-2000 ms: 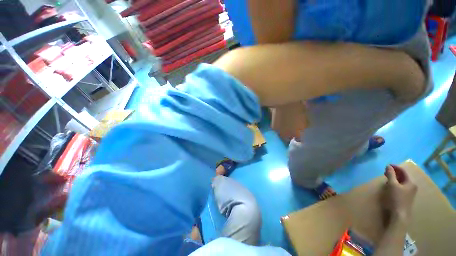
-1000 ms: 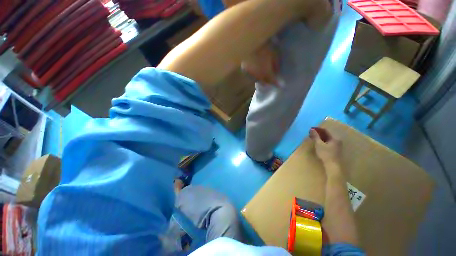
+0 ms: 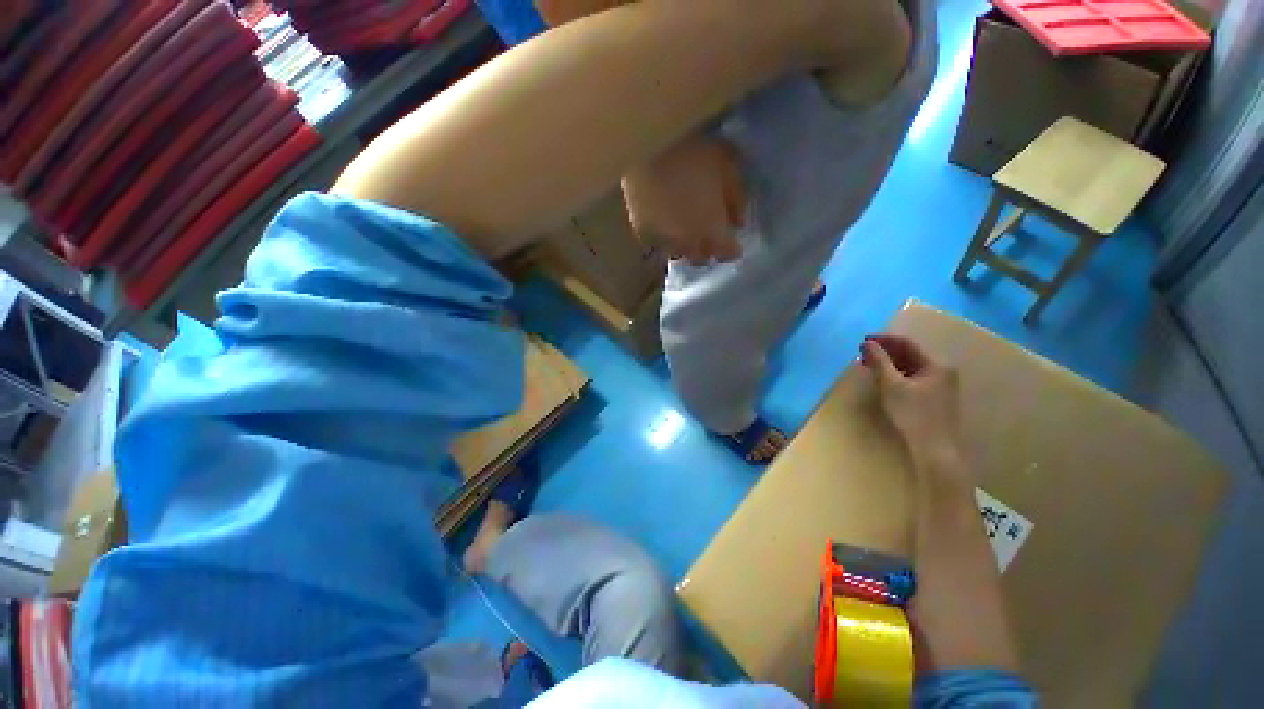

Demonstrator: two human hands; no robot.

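A closed brown carton (image 3: 1067, 429) with a white label (image 3: 1004, 529) lies at the right. My right hand (image 3: 908, 381) rests on its near left part, thumb and fingers curled together; whether they pinch something small is unclear. A red and blue tape dispenser (image 3: 866, 630) with yellow tape stands on the carton beside my right forearm. My left arm, blue sleeve rolled up, reaches across the top to a coworker's grey trousers (image 3: 804, 194). My left hand (image 3: 862, 49) is blurred there, its fingers hidden.
A coworker's hand (image 3: 682, 205) hangs below my left forearm. Flat cardboard (image 3: 520, 416) lies on the blue floor near the feet, with a carton (image 3: 610, 270) behind. Red goods (image 3: 153, 153) are stacked upper left. A wooden stool (image 3: 1081, 173) and a red tray (image 3: 1109, 25) are upper right.
The view has swung right, bringing in the wooden stool and more of the carton. My right hand stays curled on the carton; my left arm still reaches to the trousers.
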